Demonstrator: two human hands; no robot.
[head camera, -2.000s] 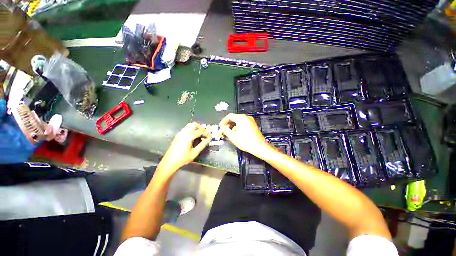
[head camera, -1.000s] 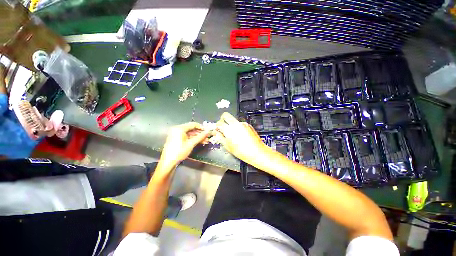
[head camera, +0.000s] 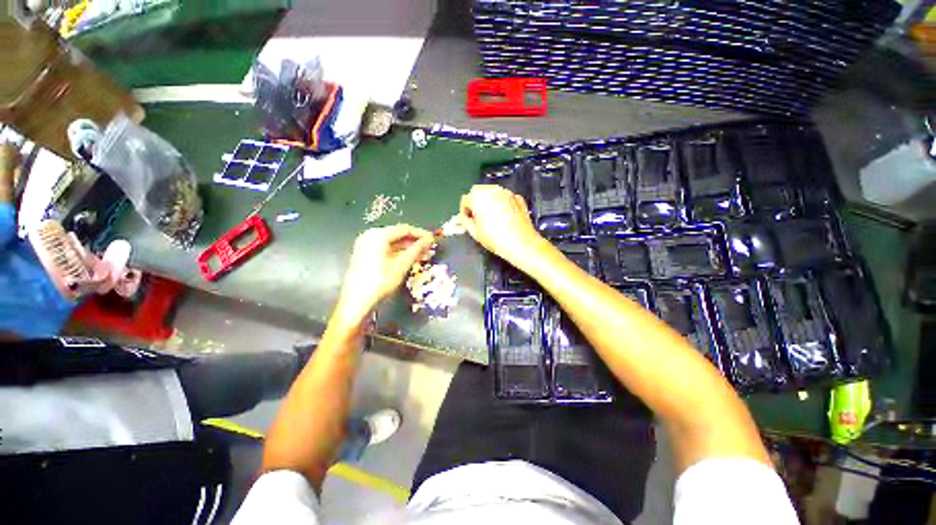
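Observation:
My left hand (head camera: 382, 263) and my right hand (head camera: 495, 217) are raised above the green bench, fingertips close together. A small orange part (head camera: 438, 234) shows at my left fingertips. A small white part (head camera: 453, 226) is pinched in my right fingertips. A pale heap of small white parts (head camera: 432, 288) lies on the bench just below the hands. A scatter of tiny beige parts (head camera: 381, 208) lies behind my left hand. The black blister tray (head camera: 672, 256) with rectangular pockets is to the right, partly under my right forearm.
Stacked black trays (head camera: 667, 51) stand at the back. Red fixtures lie at the back (head camera: 507, 96) and at left (head camera: 234, 248). A white grid frame (head camera: 251, 164) and a clear bag of parts (head camera: 154, 185) are at left. Another person's hand (head camera: 77, 261) shows at far left. A green-yellow item (head camera: 850, 410) is at right.
Both hands have moved up and away from my body, uncovering the pale heap. The orange part and the white part now show between the fingertips.

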